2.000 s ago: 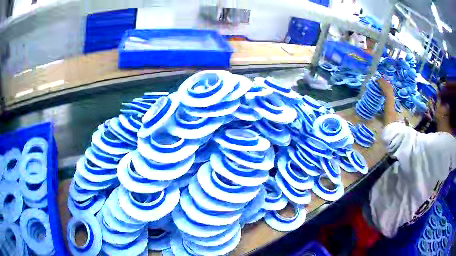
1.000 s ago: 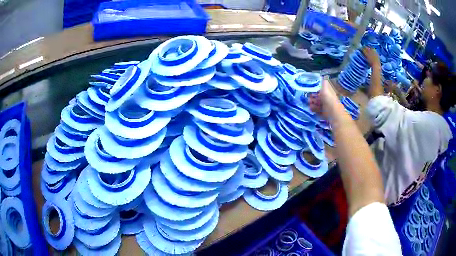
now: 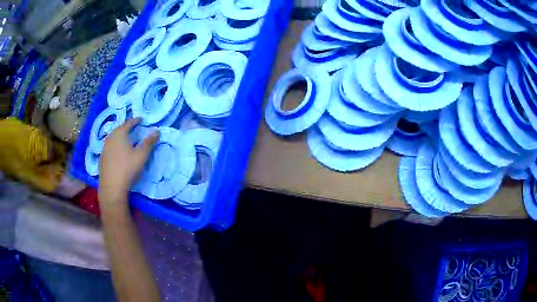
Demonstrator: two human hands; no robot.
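Pale blue-white flange rings (image 3: 215, 82) lie in layers in a bright blue tray (image 3: 236, 135) at the left. My left hand (image 3: 122, 156) is over the near left part of this tray, thumb and fingers apart, against the rings there. No ring is seen held, though the fingertips partly hide the contact. Assembled rings (image 3: 297, 101) with darker blue collars are heaped in overlapping stacks on the brown bench top (image 3: 306, 171). My right hand is not in view.
A blue bin (image 3: 483, 250) of thin inner rings is low at the right, below the bench edge. A translucent dotted purple panel (image 3: 176, 259) is under the tray. Someone's yellow sleeve (image 3: 23, 144) shows at far left, near many small grey parts (image 3: 97, 71).
The view has swung left and down to the flange-ring tray. My right arm, earlier reaching to the heap's right side, has left the picture. My left hand has come into view.
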